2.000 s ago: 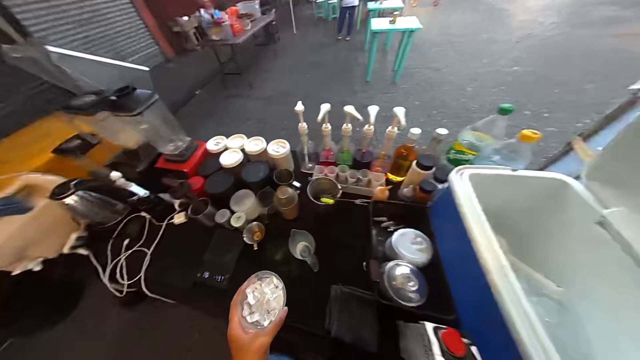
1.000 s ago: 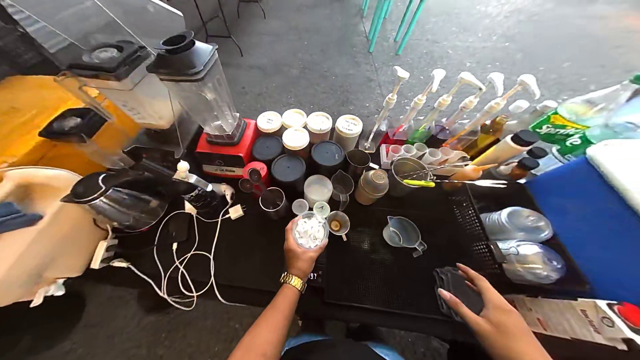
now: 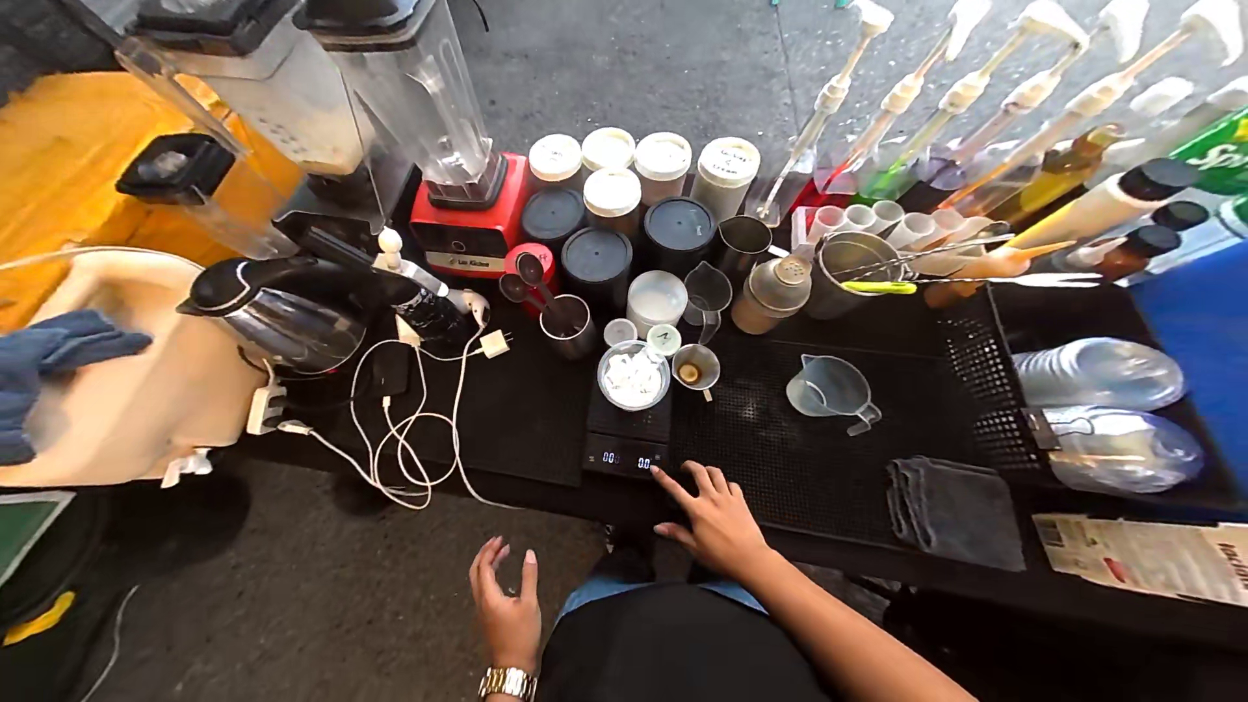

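Note:
A clear plastic cup of ice (image 3: 634,375) stands on the black digital scale (image 3: 627,439), whose display is lit. The index finger of my right hand (image 3: 717,517) touches or nearly touches the scale's front right corner; that hand holds nothing. My left hand (image 3: 507,595), with a gold watch at the wrist, hangs in the air before the table edge, fingers apart and nothing in them. Right behind the cup are small lidded cups (image 3: 664,339), and beside it a metal jigger (image 3: 695,369). A clear measuring jug (image 3: 832,388) rests on the black mat to the right.
Lidded jars (image 3: 597,258), a red-based blender (image 3: 468,224) and syrup pump bottles (image 3: 829,97) line the back. An electric kettle (image 3: 288,317) and white cables (image 3: 458,409) lie left. A folded dark cloth (image 3: 955,512) and a black basket (image 3: 975,361) of clear plastic lids are at right.
The cup of ice, earlier in my left hand, now stands on the scale, let go. My left hand has drawn back towards me. My right hand has moved left from the dark cloth to the scale.

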